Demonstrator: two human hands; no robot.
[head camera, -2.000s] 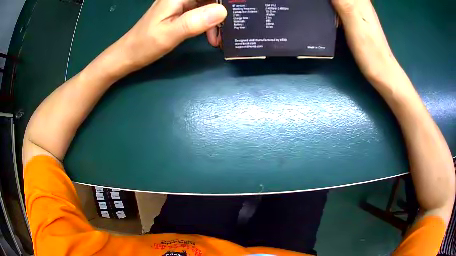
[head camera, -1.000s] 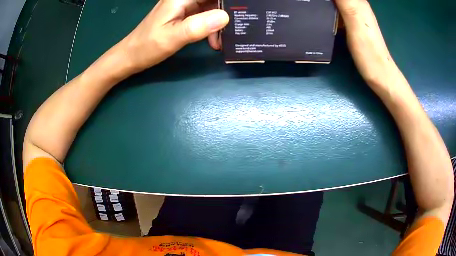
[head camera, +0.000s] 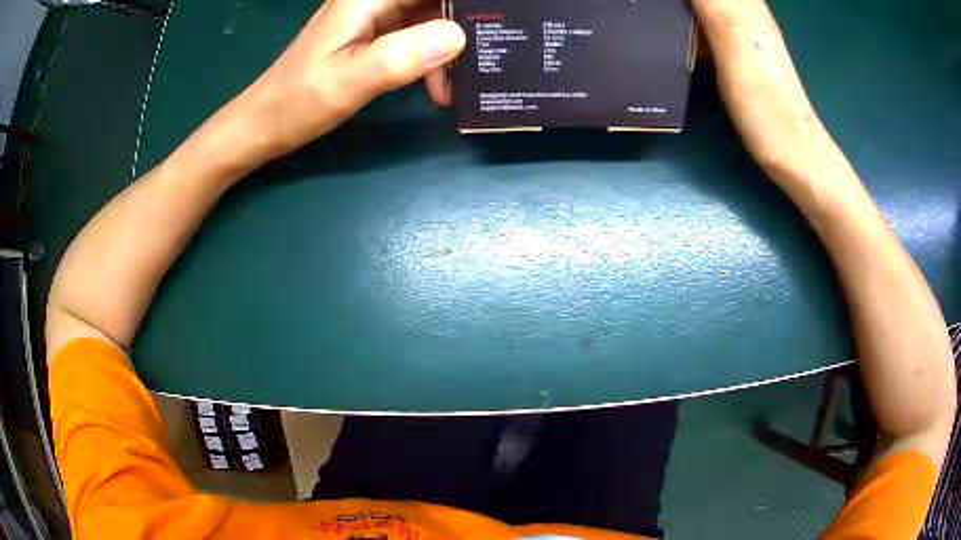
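Note:
A black retail box (head camera: 569, 69) with small white print and a red line of text is held at the top edge of the view, its printed face towards me. Its top is cut off by the picture's edge. My left hand (head camera: 385, 47) grips the box's left side, thumb at the edge. My right hand (head camera: 727, 13) is at the box's upper right side, mostly cut off by the picture's edge, so its fingers are hidden. The box's lower edge shows two pale strips and casts a shadow on the green table (head camera: 316, 316).
The table's pale curved edge (head camera: 474, 411) runs in front of my lap. Below it at the left stands a brown carton (head camera: 313, 448) with black boxes (head camera: 240, 438) bearing white labels. A dark stool or frame (head camera: 806, 443) is at the lower right.
The box has shifted slightly left, and sits a little lower than two seconds ago. Both hands have moved with it.

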